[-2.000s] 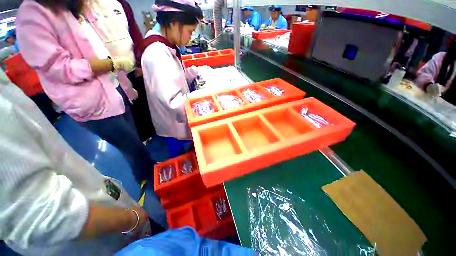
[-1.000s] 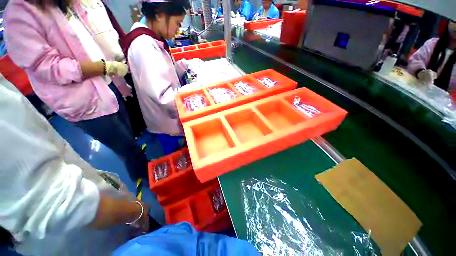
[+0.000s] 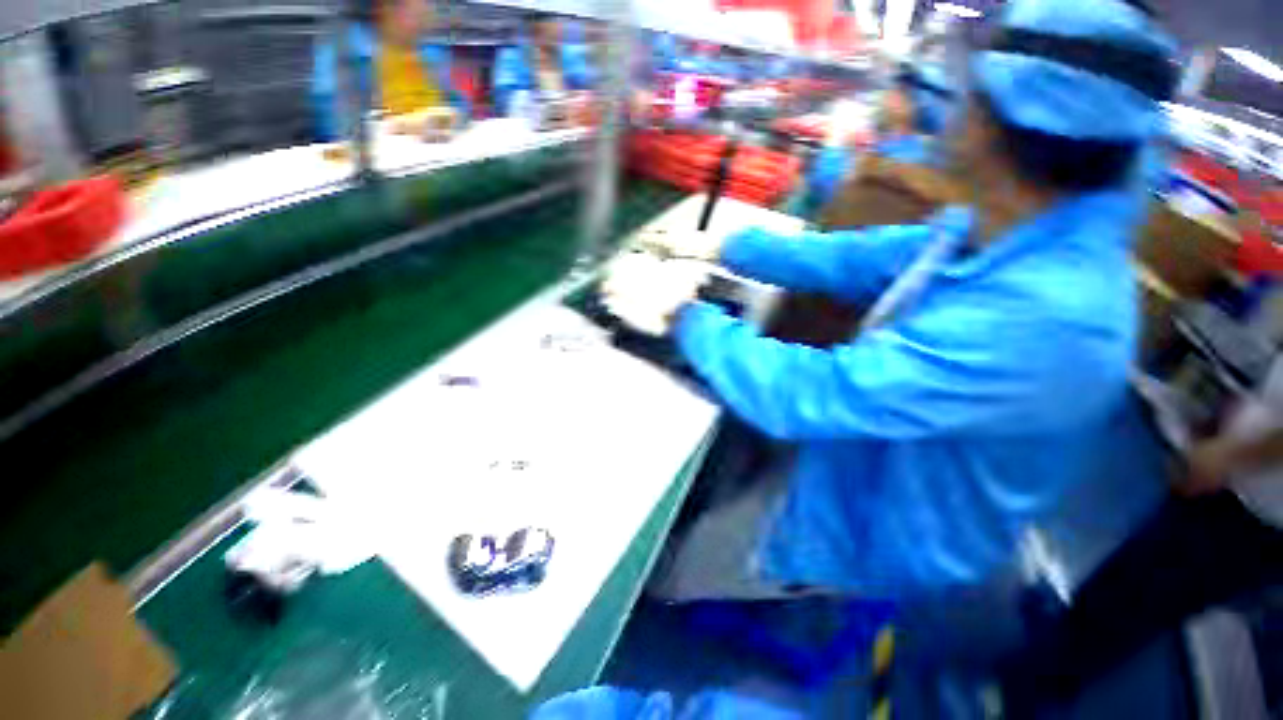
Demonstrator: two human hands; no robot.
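The view is blurred. A shiny chrome-plated part (image 3: 501, 560) with two rounded lobes lies on the near end of a white work sheet (image 3: 563, 450). A crumpled white cloth or glove (image 3: 286, 535) lies on the green bench left of the sheet, with a small black thing (image 3: 253, 594) beside it. Crinkled clear plastic film (image 3: 338, 692) is at the bottom edge. Blue fabric shows at the bottom edge, but neither of my hands can be seen.
A person in blue (image 3: 929, 380) stands on the right, with gloved hands (image 3: 654, 288) at a dark fixture. Cardboard (image 3: 87, 654) lies at the lower left beside the green conveyor (image 3: 282, 352). A metal post (image 3: 605, 155) stands behind the bench. Red trays (image 3: 711, 166) are farther back.
The view has swung right along the bench. The orange trays and the people in pink have left the view; the white sheet, chrome part and person in blue have come in.
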